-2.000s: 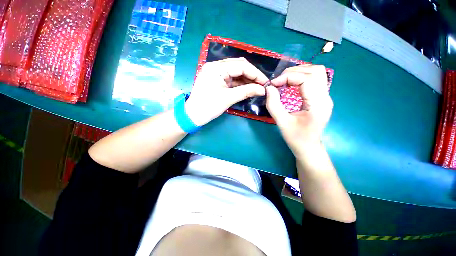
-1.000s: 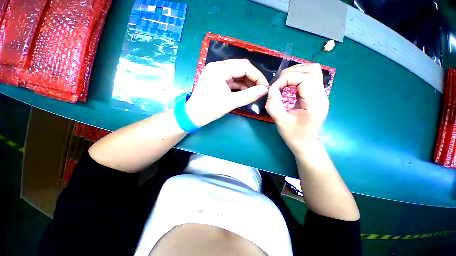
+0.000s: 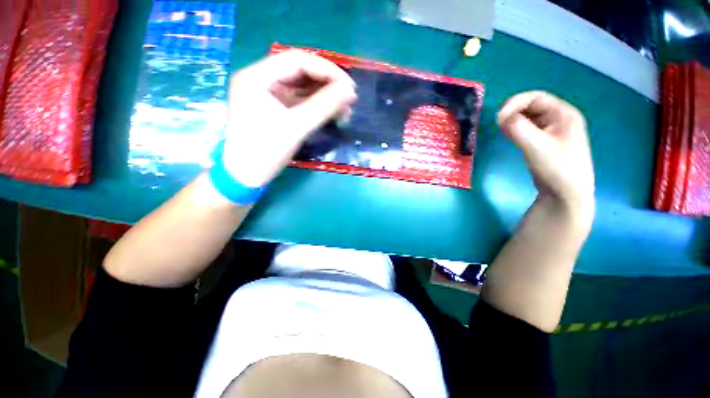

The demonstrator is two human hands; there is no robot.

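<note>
The black film-covered board (image 3: 381, 116) lies on a red bubble bag (image 3: 448, 175) on the green mat. Red bag shows through the board's curved cut-out at its right end. My left hand (image 3: 292, 109) is over the board's left end, blurred, with thumb and forefinger pinched; whether a tiny piece is between them cannot be told. My right hand (image 3: 554, 144) is right of the board, off it, thumb and forefinger together; I cannot tell if it holds anything. The small yellow coin-cell battery (image 3: 472, 47) lies behind the board on its thin lead.
A clear release sheet (image 3: 179, 93) with blue squares lies left of the board. Stacked red bubble bags (image 3: 50, 101) lie at far left, and more (image 3: 685, 140) at far right. A grey plate (image 3: 448, 14) is by the pale back rail (image 3: 576, 47). Cartons are below the bench.
My hands have parted from their shared pinch above the board: the left went left, the right went right, off the board. The strip near my fingers is no longer distinguishable. The view has shifted.
</note>
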